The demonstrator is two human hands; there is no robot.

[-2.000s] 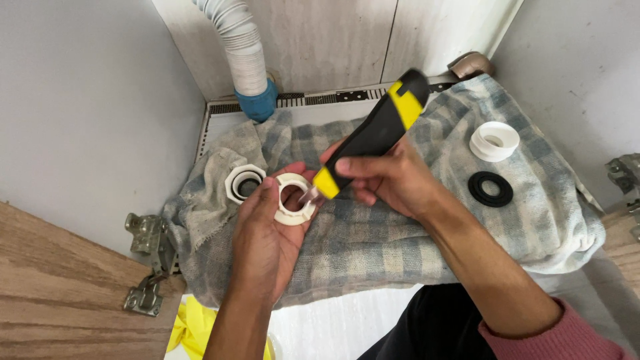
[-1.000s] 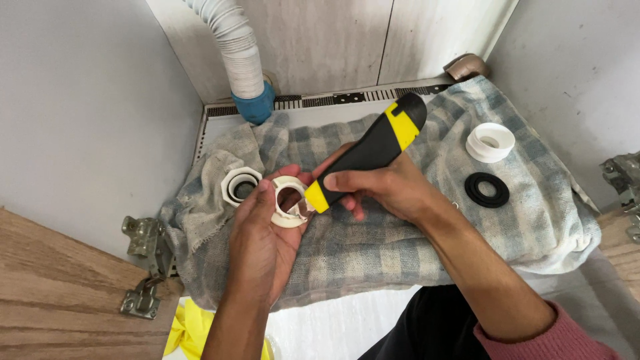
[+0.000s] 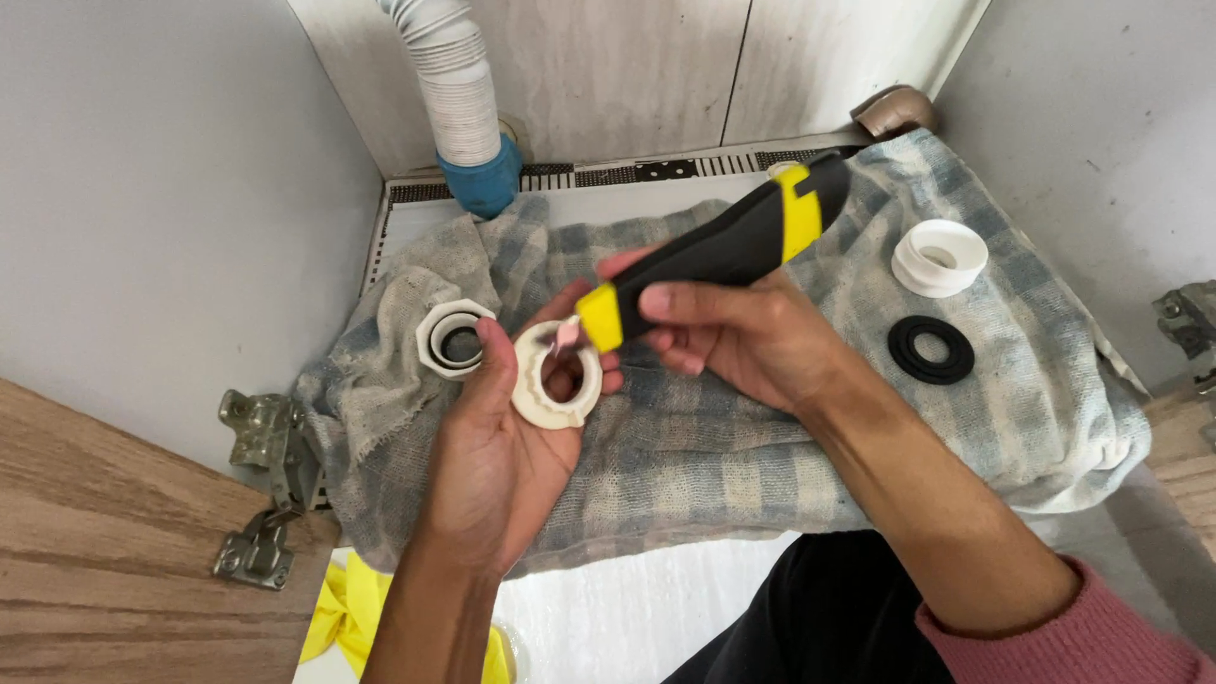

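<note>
My left hand [image 3: 508,446] holds an off-white plastic ring [image 3: 581,407] between thumb and fingers, its opening facing up. A black and yellow utility knife [image 3: 708,252] is gripped in my right hand [image 3: 750,328], its handle slanting up to the right. The short blade end lies over the ring's upper rim and is blurred. Just left of the ring, a white octagonal plastic nut [image 3: 425,340] with a dark inside rests on a checked cloth [image 3: 750,475]. Farther right on the cloth sit a white plastic pipe fitting [image 3: 936,271] and, below it, a black rubber washer [image 3: 902,350].
A ribbed white drain hose [image 3: 461,114] enters a blue pipe collar [image 3: 483,180] at the back left. A brownish pipe elbow [image 3: 893,112] stands at the back right. Metal cabinet hinges [image 3: 275,456] flank the opening. Yellow material [image 3: 356,608] lies at lower left.
The knife's tip has moved from the ring's right side to its upper rim, and its handle slants lower. The ring has turned in my left hand. Both hands keep their hold.
</note>
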